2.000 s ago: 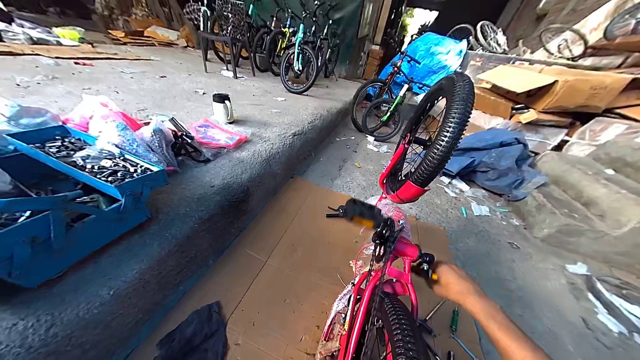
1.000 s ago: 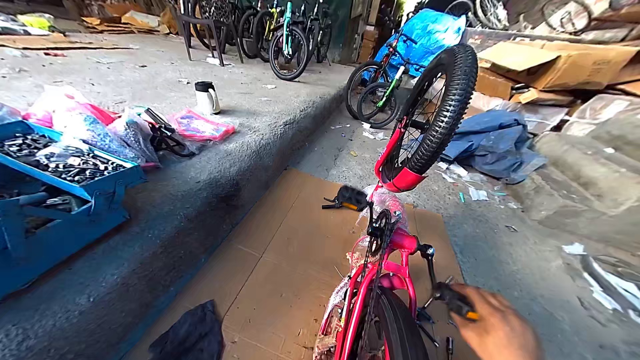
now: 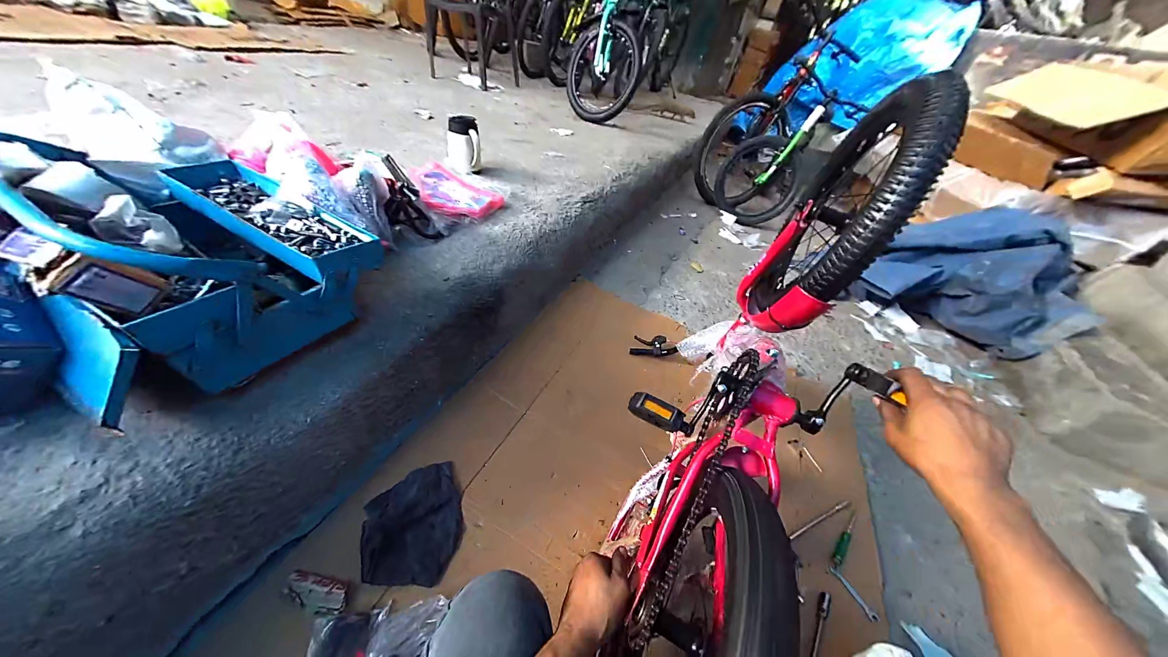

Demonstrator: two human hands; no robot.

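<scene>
A pink fat-tire bicycle (image 3: 671, 511) stands upside down on a flat cardboard sheet (image 3: 529, 401), partly wrapped in clear plastic. My right hand (image 3: 949, 433) is closed on the black and yellow pedal (image 3: 878, 381) at the end of the right crank. Low in the view, my left hand (image 3: 595, 593) touches the frame beside the chain and rear wheel; its fingertips are partly hidden. The other pedal (image 3: 659, 412) points left, near a brake lever (image 3: 653, 347). The knobby front wheel (image 3: 881, 196) rises above the frame, and the rear tire (image 3: 753, 566) is near my knee.
A blue metal toolbox (image 3: 246, 319) full of small parts sits on the raised concrete ledge at left. A green-handled screwdriver (image 3: 841, 546) and a wrench (image 3: 856, 595) lie right of the rear wheel. A dark cloth (image 3: 412, 525) rests on the cardboard. Cardboard boxes (image 3: 1077, 119) are piled at right.
My left hand has come into view at the rear of the frame. The cranks have turned, and my right hand has moved with the pedal. The view has shifted left.
</scene>
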